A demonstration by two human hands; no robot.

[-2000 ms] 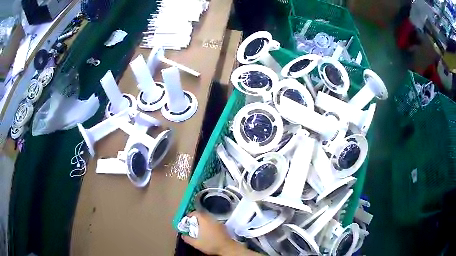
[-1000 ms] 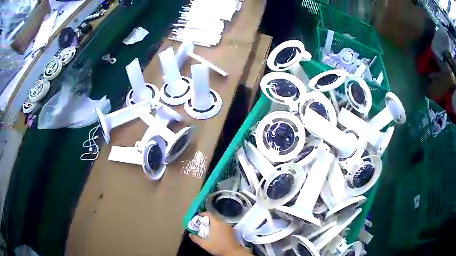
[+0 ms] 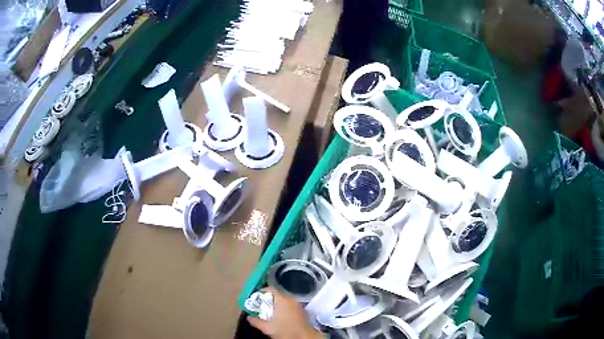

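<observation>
A green mesh crate (image 3: 291, 225) is heaped with white lamp heads (image 3: 361, 188) that have ringed tops, dark centre discs and flat white stems. My left hand (image 3: 289, 316) is at the crate's near left corner, at the bottom of the view, its fingers closed on a crumpled white cloth (image 3: 259, 305). The fingertips are partly hidden by the cloth and rim. My right hand is not in view. On the brown board left of the crate, three lamp heads (image 3: 259, 147) stand with stems up, and several more (image 3: 198, 218) lie on their sides.
Flat white stems (image 3: 261, 33) lie in a row at the board's far end. A pile of tiny pale parts (image 3: 252, 227) is near the crate. A translucent bag (image 3: 76, 179) and cable (image 3: 114, 204) lie left. Further green crates (image 3: 450, 49) stand behind and at right.
The view has shifted slightly back and forth, so the board and crate appear displaced. My left hand stays at the crate corner with the cloth. The lamp heads keep their arrangement.
</observation>
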